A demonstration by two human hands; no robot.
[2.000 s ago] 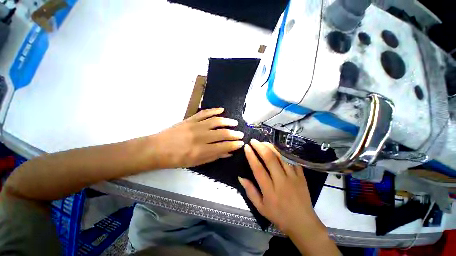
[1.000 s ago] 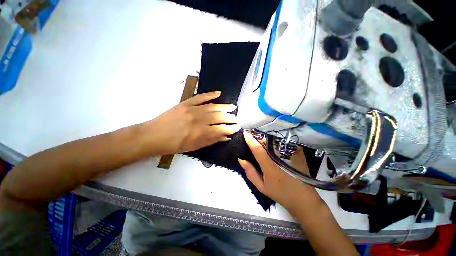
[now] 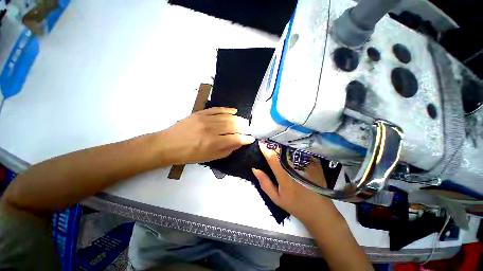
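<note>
A black fabric piece (image 3: 238, 77) with frayed edges lies on the white table, running under the left end of the white sewing machine (image 3: 318, 63). My left hand (image 3: 206, 135) lies on the fabric left of the needle area, fingers bent, fingertips at the machine's edge. My right hand (image 3: 296, 182) is on the fabric at the front of the needle area, thumb apart from the index finger; its other fingers are hidden behind the curved metal guard (image 3: 389, 153). The needle point is hidden. A brown strip (image 3: 201, 98) lies partly under my left hand.
A larger black cloth (image 3: 238, 11) lies at the back. The measuring scale (image 3: 212, 227) runs along the table's front edge. Dark items (image 3: 378, 214) and a white cable (image 3: 443, 228) lie at the right. A blue basket (image 3: 66, 233) stands below left.
Over the two seconds, the fabric has shifted a little around the needle area and more of the brown strip shows. My left fingers have bent, and my right hand has moved partly behind the guard.
</note>
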